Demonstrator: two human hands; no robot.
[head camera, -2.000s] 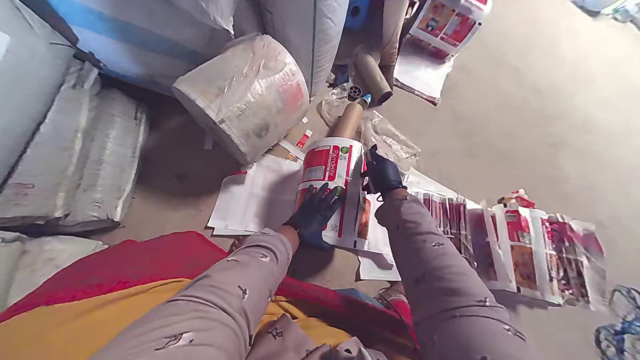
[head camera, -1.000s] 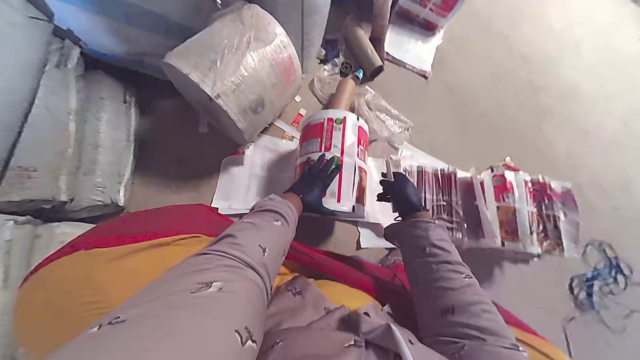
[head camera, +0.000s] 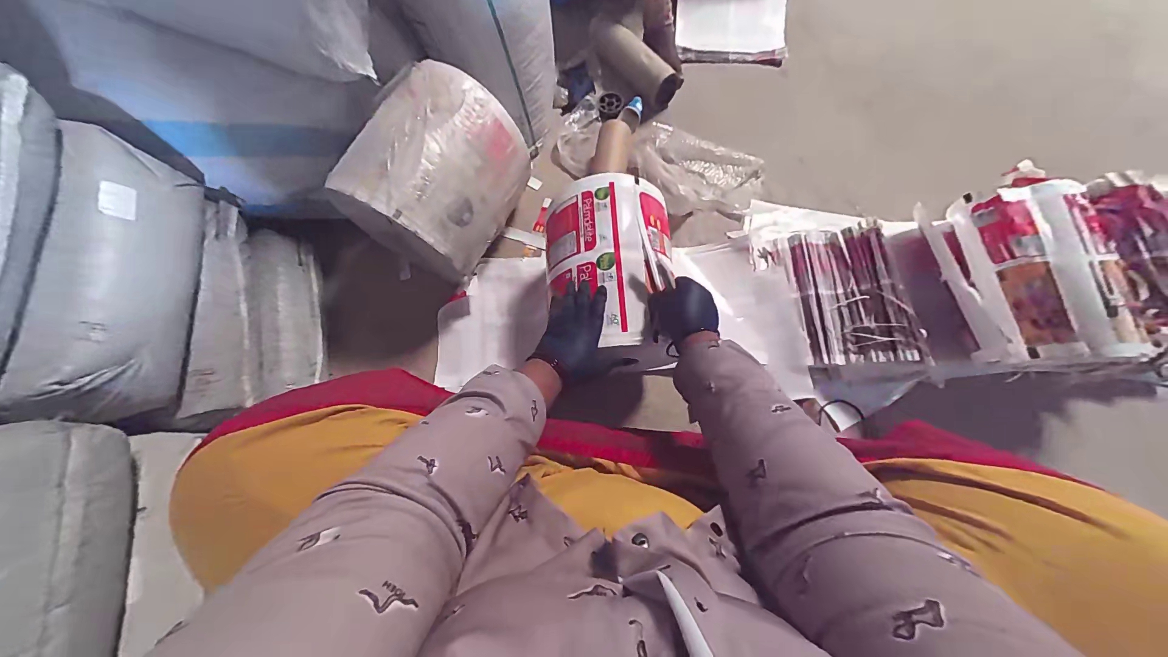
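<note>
A roll of printed red and white plastic film (head camera: 593, 255) lies on white sheets (head camera: 493, 319), with a brown cardboard core (head camera: 611, 148) sticking out of its far end. My left hand (head camera: 577, 338), in a dark glove, rests spread on the near left part of the roll. My right hand (head camera: 683, 312), gloved too, touches the roll's right side, where a long slit or loose edge shows in the film. The fingertips of my right hand are partly hidden, so whether they grip the film or a small tool is unclear.
A large wrapped roll (head camera: 438, 164) stands at the upper left beside stuffed white sacks (head camera: 100, 265). Crumpled clear plastic (head camera: 703, 164) and a cardboard tube (head camera: 634, 64) lie beyond. Bundles of film strips (head camera: 849, 292) and cut printed film (head camera: 1049, 265) are on the right.
My right hand was a little off the roll's right side one second ago and is now against it. My left hand stays on the roll.
</note>
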